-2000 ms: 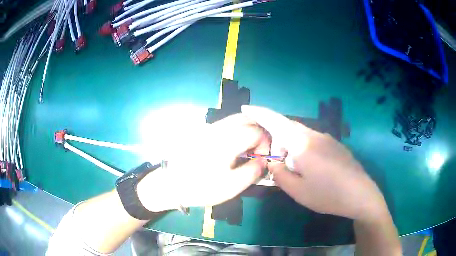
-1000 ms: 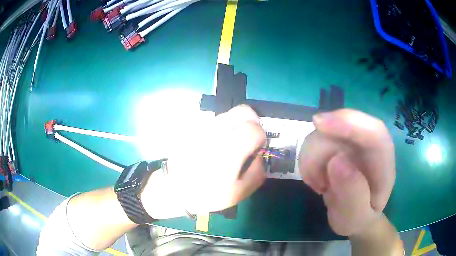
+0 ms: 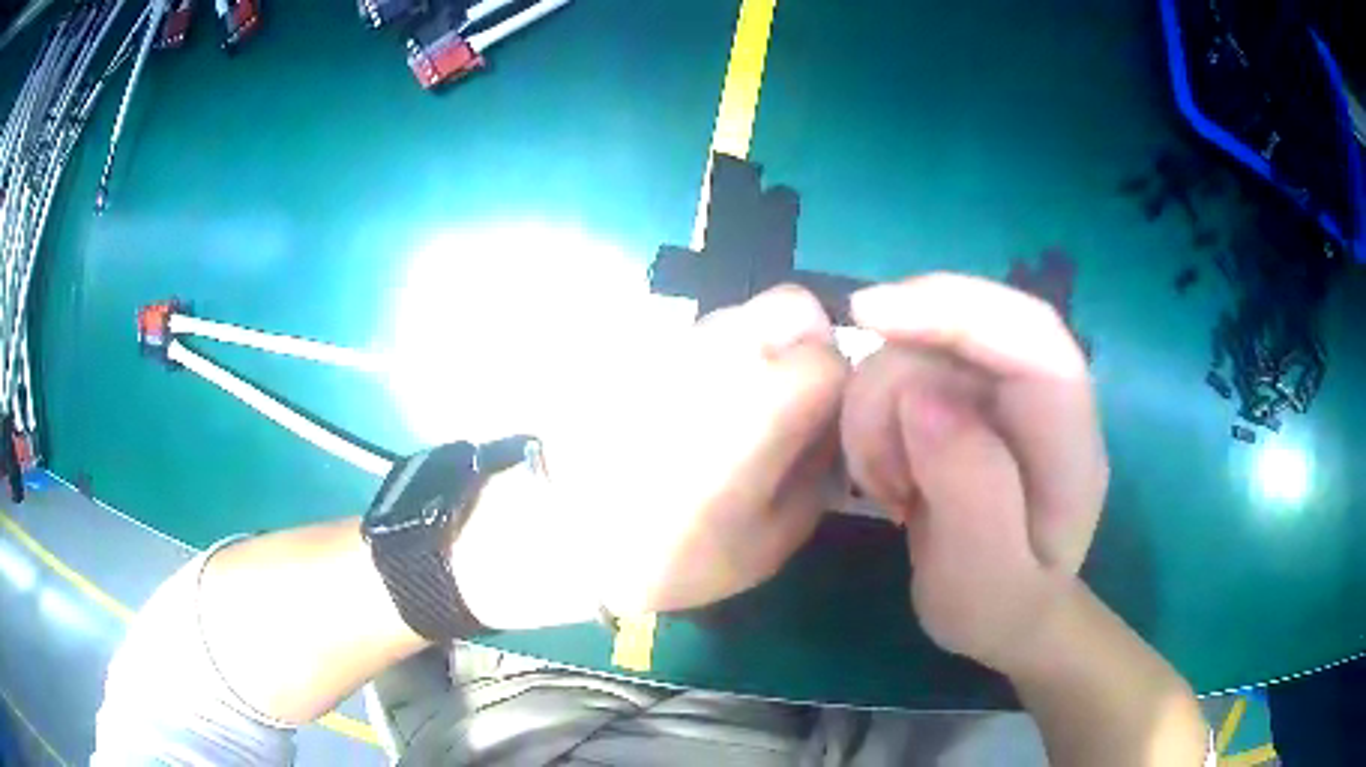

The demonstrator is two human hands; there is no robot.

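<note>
My left hand (image 3: 704, 465), washed out by glare, is closed at the centre. Two white legs of a cable assembly (image 3: 277, 405) run from a red connector (image 3: 159, 328) at the left into the glare beside this hand. The wire ends are hidden by my fingers. My right hand (image 3: 981, 465) is curled, its fingertips meeting those of my left hand. Whether it holds a small housing cannot be seen. A white reference card (image 3: 861, 348) shows in slivers between and below the hands, mostly covered.
Black tape (image 3: 749, 225) and a yellow line (image 3: 740, 90) cross the green mat. A loose pile of black housings (image 3: 1266, 375) lies at the right, below the blue-rimmed parts bin (image 3: 1236, 143). Cables with red connectors (image 3: 447, 62) lie at the top; more white cables (image 3: 38, 210) line the left edge.
My right hand was apart from my left a second ago, with coloured wires showing at the left fingertips. It has moved left against my left hand, and the wires and most of the card are now covered.
</note>
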